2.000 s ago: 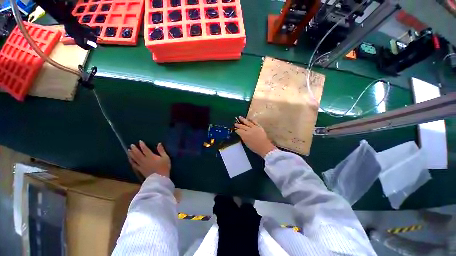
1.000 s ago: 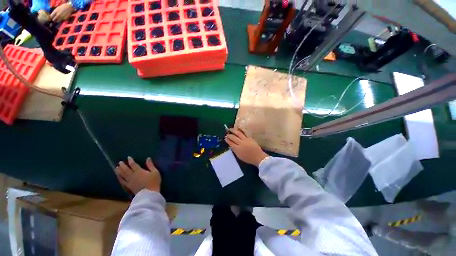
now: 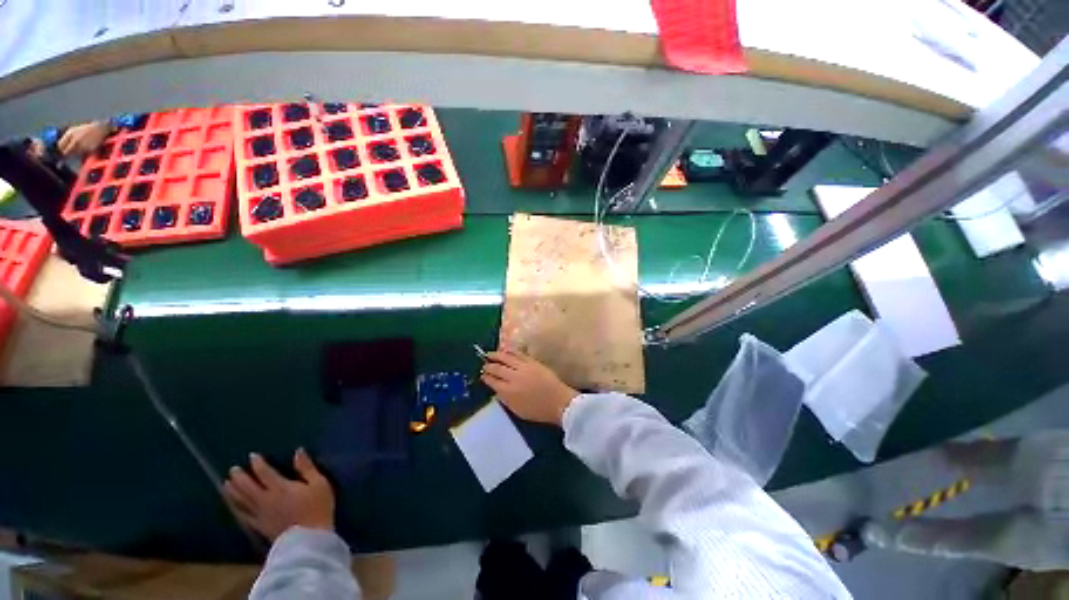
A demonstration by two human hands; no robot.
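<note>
The dark, unlit display panel (image 3: 366, 424) lies on the green bench mat. The small blue circuit board (image 3: 443, 389) is at its right, with a yellow-orange tab (image 3: 424, 417) at the board's lower edge. A pale flat piece (image 3: 492, 447) lies below right of the board. My right hand (image 3: 524, 384) has its fingertips on a small lead (image 3: 482, 353) beside the board; its tip sticks out past the fingers. My left hand (image 3: 280, 493) rests on the mat left of the panel, fingers apart, over or beside a thin cable (image 3: 176, 423).
Orange-red trays (image 3: 352, 176) with black round parts stand at the back left. A scuffed wooden board (image 3: 572, 302) touches my right hand's area. A metal post (image 3: 844, 223), plastic bags (image 3: 750, 404) and clear tubing (image 3: 717, 260) are at right. A white shelf (image 3: 492, 76) crosses above. Another person's hand (image 3: 84, 138) shows far left.
The view has tilted up, bringing the shelf and its red tag into view and shifting the bench things left and down. Both hands keep about the same places relative to the panel and board.
</note>
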